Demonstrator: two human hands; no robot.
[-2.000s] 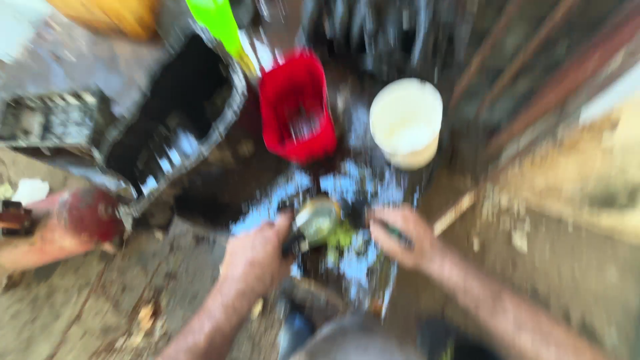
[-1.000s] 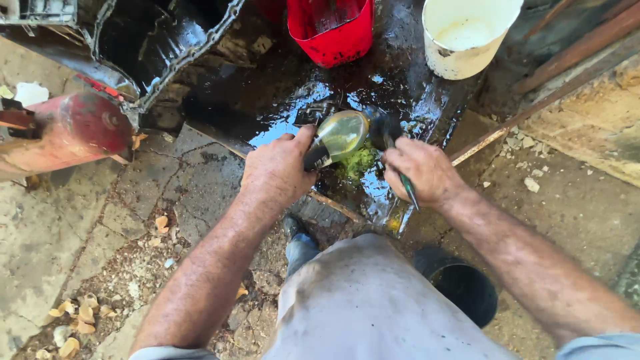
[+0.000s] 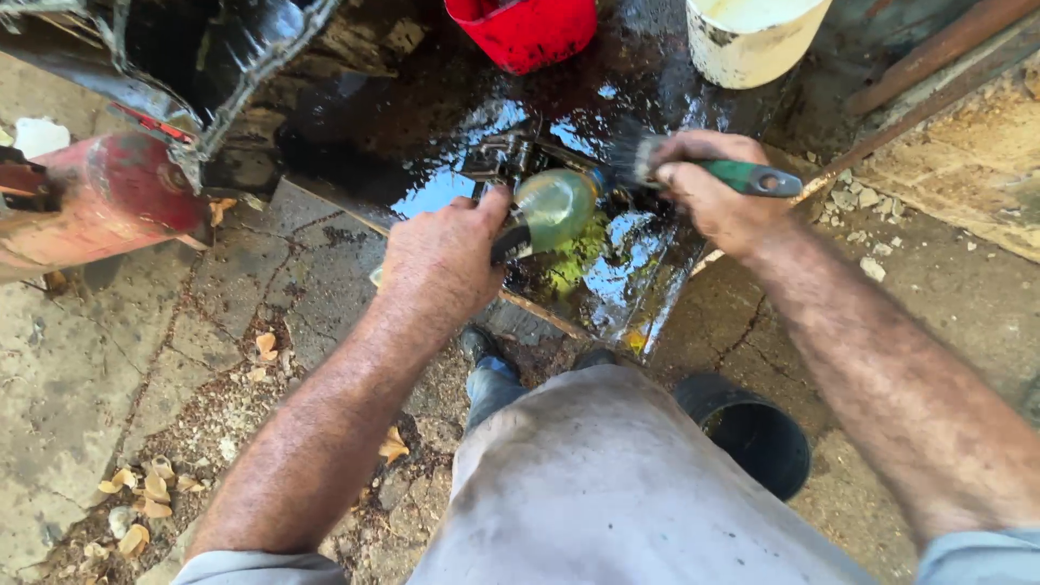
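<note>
My left hand [image 3: 451,256] is closed around a clear plastic bottle [image 3: 556,207] with yellowish liquid, tilted so its capped end points up and right. In my right hand [image 3: 719,191] is a paintbrush with a green handle [image 3: 743,176]; its dark bristles [image 3: 630,154] are beside the bottle's cap end. Beneath both hands lies an oily, wet work surface [image 3: 357,191], with yellow-green liquid [image 3: 578,258] pooled on it. A dark metal part [image 3: 504,156] rests on that surface just beyond my left hand, partly covered by it.
A red bucket [image 3: 536,36] and a whitish bucket [image 3: 743,53] stand at the far side. To the left are a large black grimy housing [image 3: 244,77] and a red cylinder [image 3: 122,191]. A black bucket [image 3: 751,435] sits on the floor at the right, near a stone wall [image 3: 967,154].
The brush in my right hand has swung from pointing down toward me to lying nearly level, its handle to the right. The bottle stays in my left hand. The view has shifted since the earliest frame.
</note>
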